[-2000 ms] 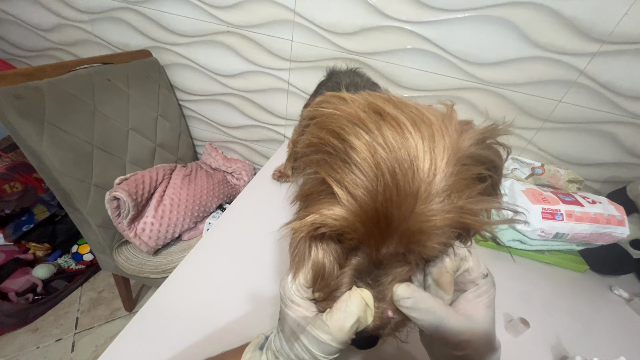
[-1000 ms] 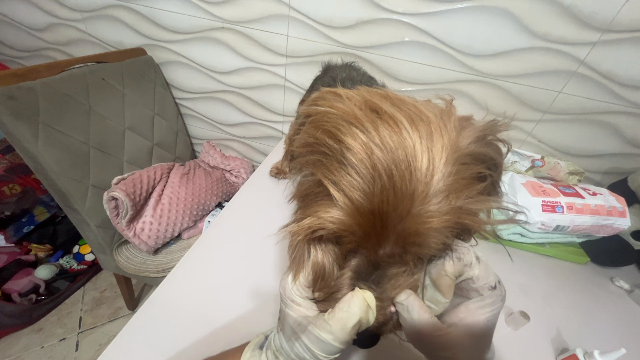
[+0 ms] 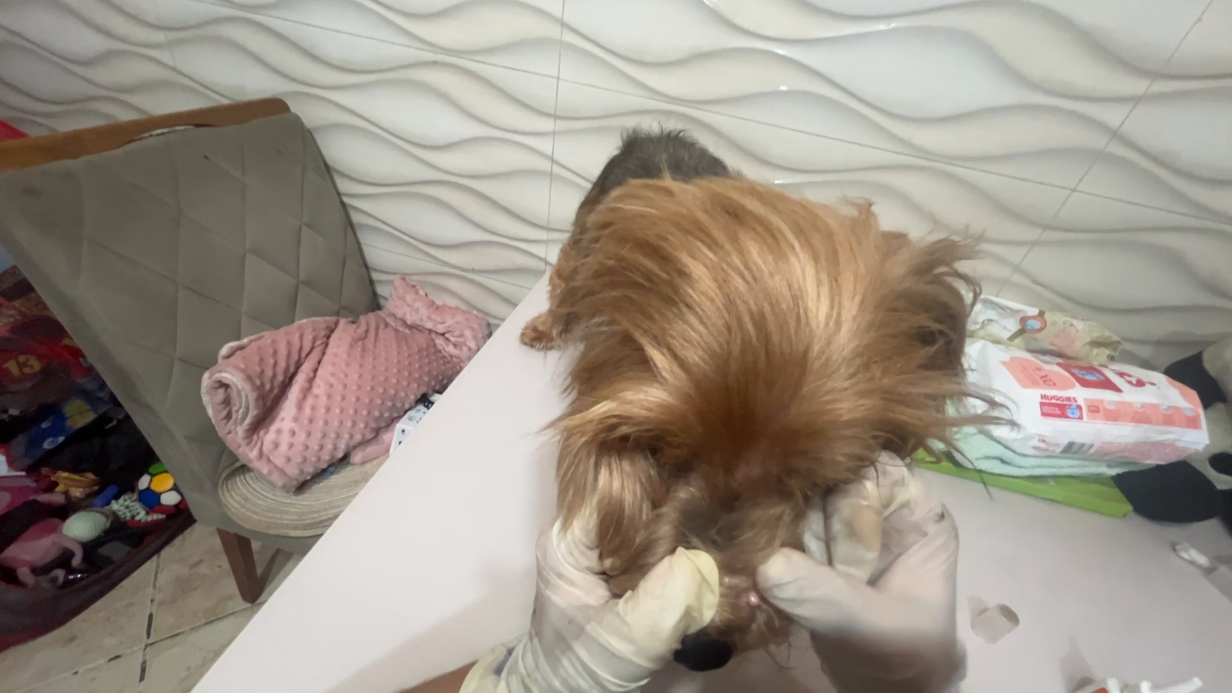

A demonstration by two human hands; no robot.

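Note:
A long-haired, reddish-brown dog (image 3: 760, 327) with a darker grey back stands or crouches on a white table (image 3: 414, 539), its head low and toward me. Its black nose (image 3: 705, 651) shows at the bottom. My left hand (image 3: 621, 611), in a whitish glove, grips the fur at the left side of the muzzle, thumb pressed near the nose. On the other side, my right hand (image 3: 881, 582), gloved too, holds the face fur, its thumb beside a small pinkish spot (image 3: 751, 599). The fingertips under the fur are hidden.
On the right lie a Huggies pack (image 3: 1088, 404), a pale green cloth, a bright green item (image 3: 1039, 488) and a black-and-white plush-like thing. A small translucent piece (image 3: 993, 622) is near my right hand. A grey chair (image 3: 192, 241) holds a rolled pink blanket (image 3: 337, 385); toys lie beyond.

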